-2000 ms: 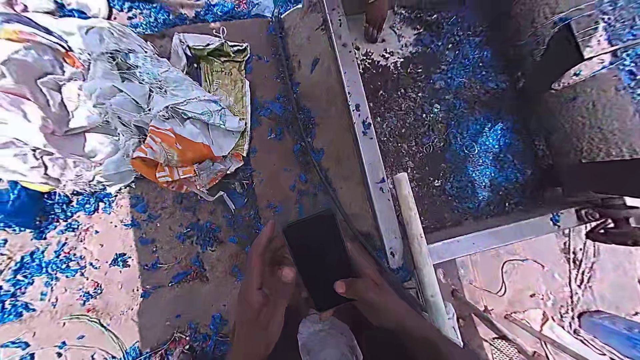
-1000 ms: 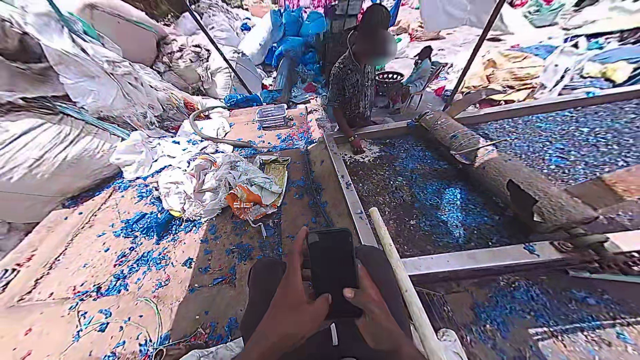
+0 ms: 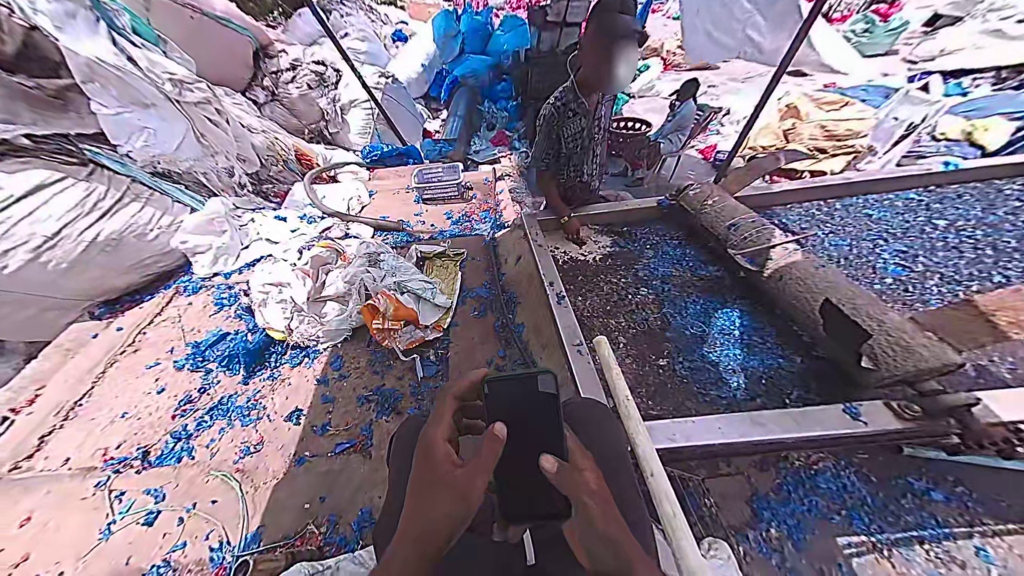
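Observation:
A black smartphone point(image 3: 526, 448) with a dark screen stands upright between my two hands, above my lap. My left hand point(image 3: 456, 460) grips its left edge, the thumb lying along the side of the screen. On the lower right edge, my right hand point(image 3: 588, 496) holds it with the thumb tip over the glass. The fingers behind the phone are mostly hidden. A pale pole point(image 3: 648, 456) leans just right of my right hand, beside a metal-framed tank point(image 3: 580, 352) of dark water with floating blue plastic flakes point(image 3: 692, 320).
Crumpled white sacks point(image 3: 308, 292) lie on the concrete floor among blue plastic shreds point(image 3: 232, 352). A rough cylinder point(image 3: 824, 280) spans the tank. At its far edge a person point(image 3: 572, 132) reaches into the water. A plastic basket point(image 3: 438, 182), a hose point(image 3: 344, 214) and large bales point(image 3: 72, 240) are beyond.
The view has tilted up strongly since two seconds ago, bringing the far person and bales into sight. Both hands keep hold of the phone; the left thumb now lies higher along the screen than one second ago.

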